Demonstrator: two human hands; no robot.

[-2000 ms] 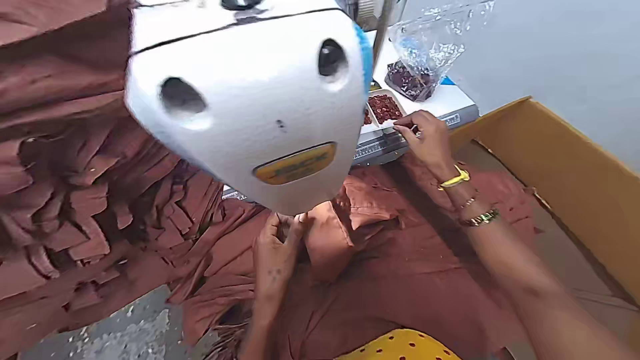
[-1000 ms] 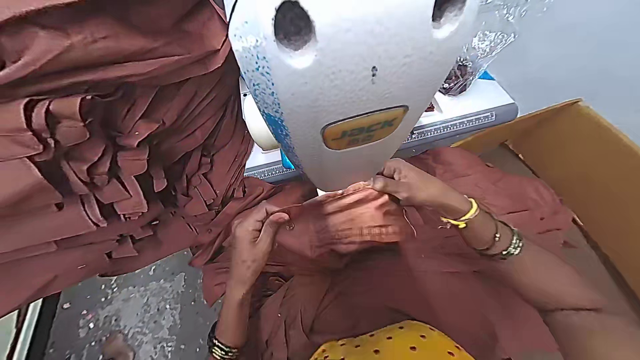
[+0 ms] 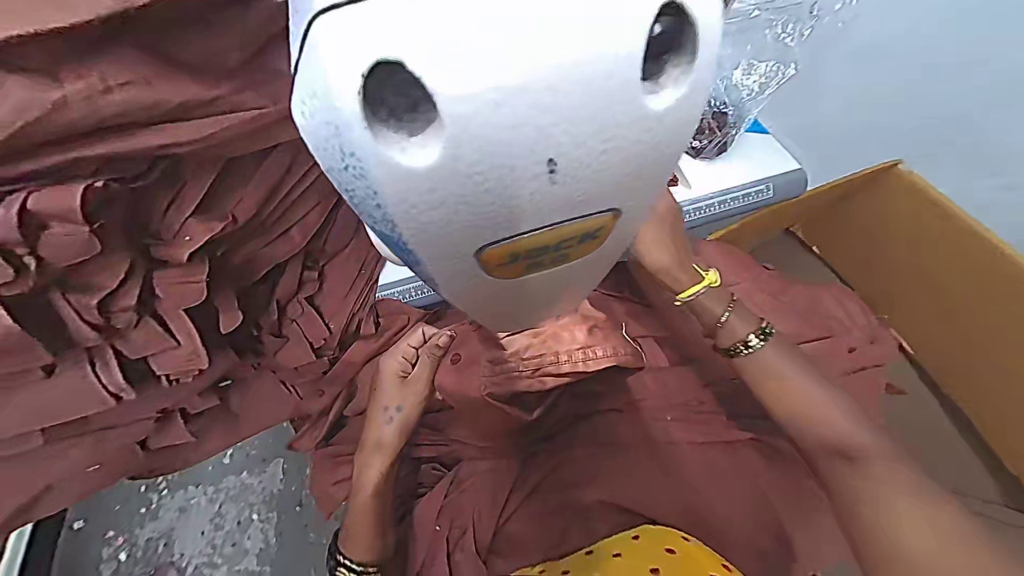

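The white head of a Jack sewing machine [image 3: 512, 144] fills the upper middle and hides its needle area. A reddish-brown garment [image 3: 624, 456] lies under it and over my lap, with a lit, stitched fold just below the machine head. My left hand [image 3: 412, 360] pinches the garment's edge left of that fold, beside a small round button. My right hand [image 3: 660, 228] reaches up behind the right side of the machine head; its fingers are hidden, so what they touch cannot be seen.
Many reddish-brown fabric pieces [image 3: 160, 304] hang in a heap at left. A clear plastic bag [image 3: 740, 96] with dark contents stands on the white machine bed [image 3: 744, 172], near a printed ruler scale. A cardboard box [image 3: 904, 240] is at right. Lint litters the grey floor [image 3: 208, 504].
My right hand has left the fabric fold and moved up behind the machine head's right side. My left hand still holds the cloth. The machine head looks larger as the view shifted.
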